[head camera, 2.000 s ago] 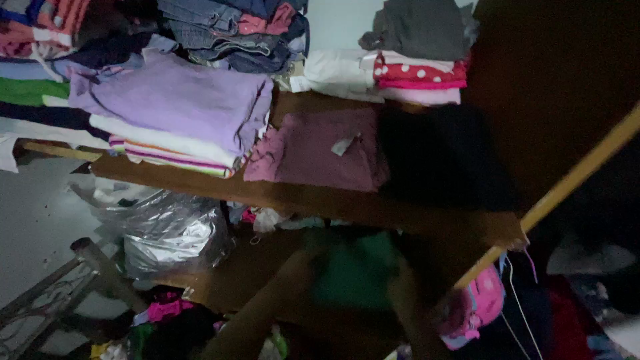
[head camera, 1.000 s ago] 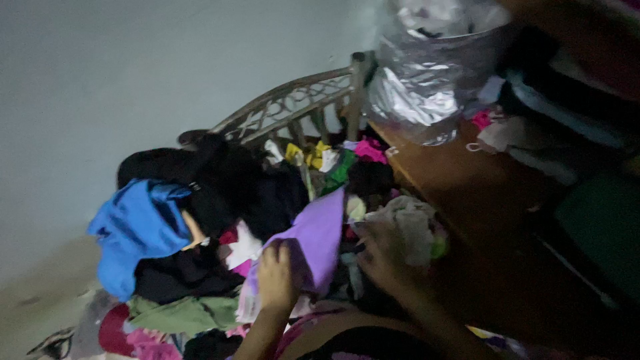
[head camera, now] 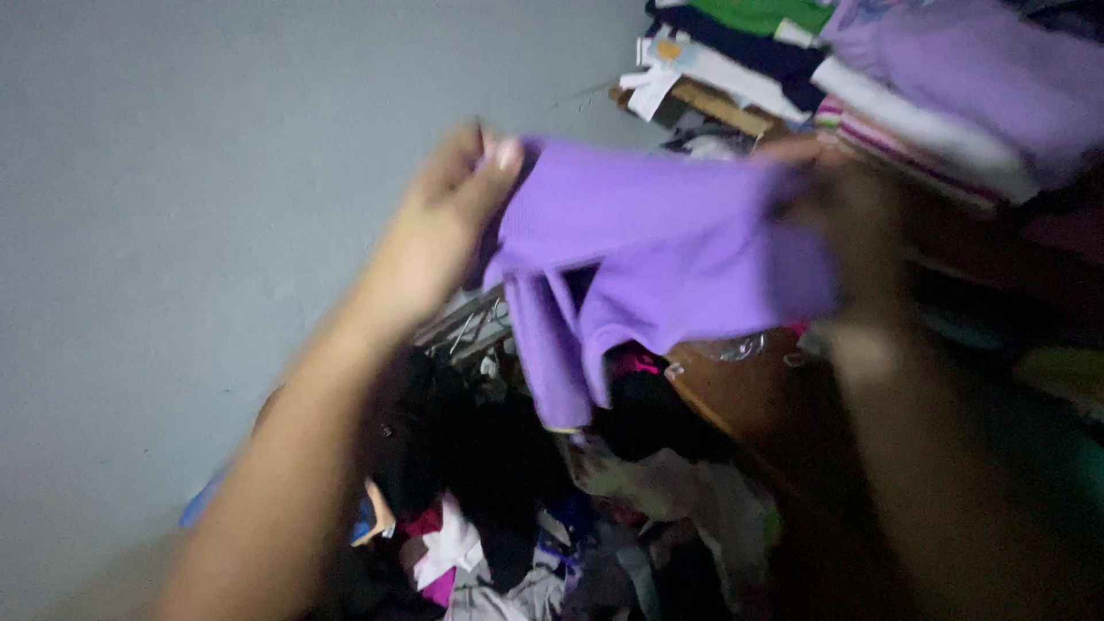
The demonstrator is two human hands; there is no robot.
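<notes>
A purple garment (head camera: 655, 224) of ribbed cloth is stretched between my two hands in the middle of the view, with narrow strips of it hanging down at the left. My left hand (head camera: 466, 185) grips its upper left corner, thumb on top. At the other end, my right hand (head camera: 828, 207) holds the cloth's right edge; it is blurred and dim, and its fingers are partly hidden. Beneath the garment lies a jumbled heap of clothes, among them a white piece (head camera: 448, 548) and a pale cloth (head camera: 681, 492).
Folded clothes are stacked on an upper shelf at the right, with a lilac garment (head camera: 975, 78) on top of white and striped ones. A brown wooden surface (head camera: 733, 388) lies below. A grey wall (head camera: 216, 172) fills the left side.
The purple garment was low over the heap a second ago, at my left hand; now it is raised and spread between both hands. The view has swung considerably.
</notes>
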